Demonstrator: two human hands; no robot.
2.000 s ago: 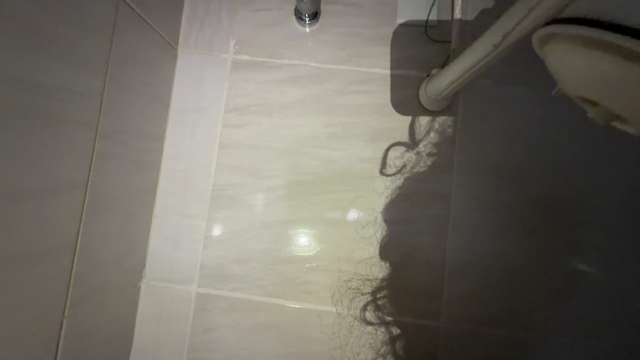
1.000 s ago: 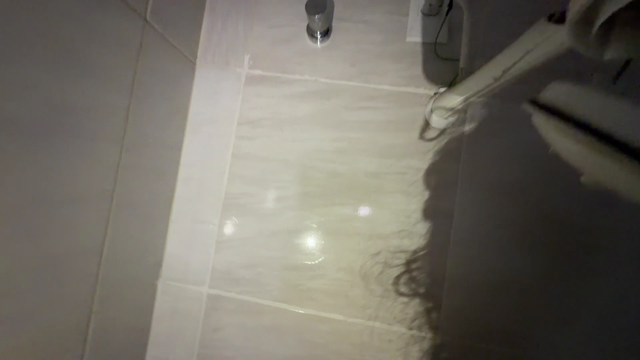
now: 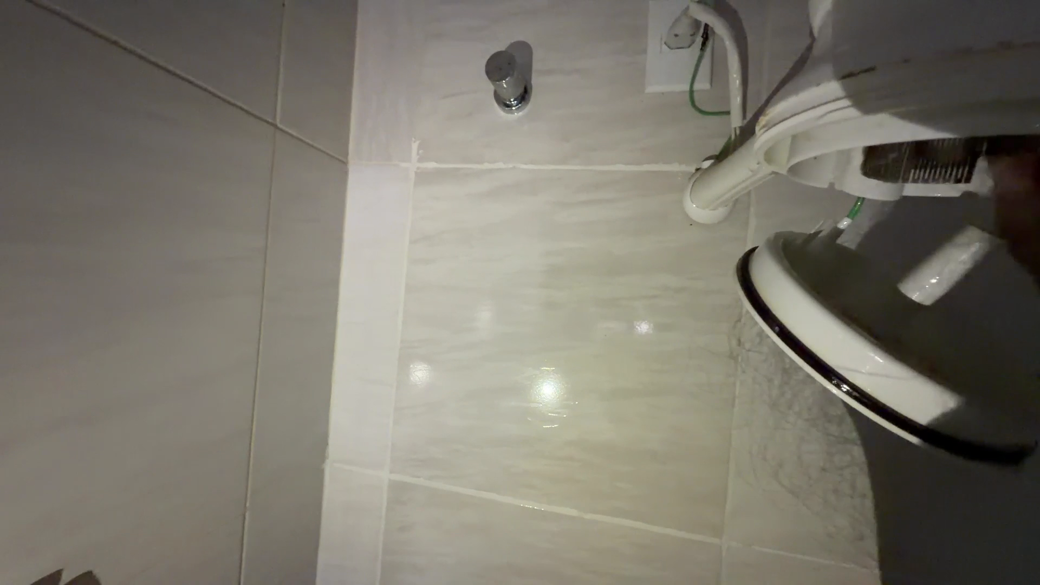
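Observation:
At the right, the white plastic housing of an electric shower head stands on a white wall pipe, its underside exposed. A dark part with comb-like ridges shows inside it. Below hangs a tilted round white shower part with a black rubber seal round its rim and a white tube piece over its hollow. A blurred reddish-brown shape at the right edge, beside the two parts, may be my right hand; its fingers cannot be made out. My left hand is not in view.
A chrome valve knob juts from the tiled wall. Right of it, a white outlet plate carries a cable connection, with a green wire looping below. Another tiled wall is at the left. Small dark shapes show at the bottom left.
The view has shifted, bringing more of the shower into frame. The housing's inside and the hollow of the round part now show. The large shadow on the wall has moved right.

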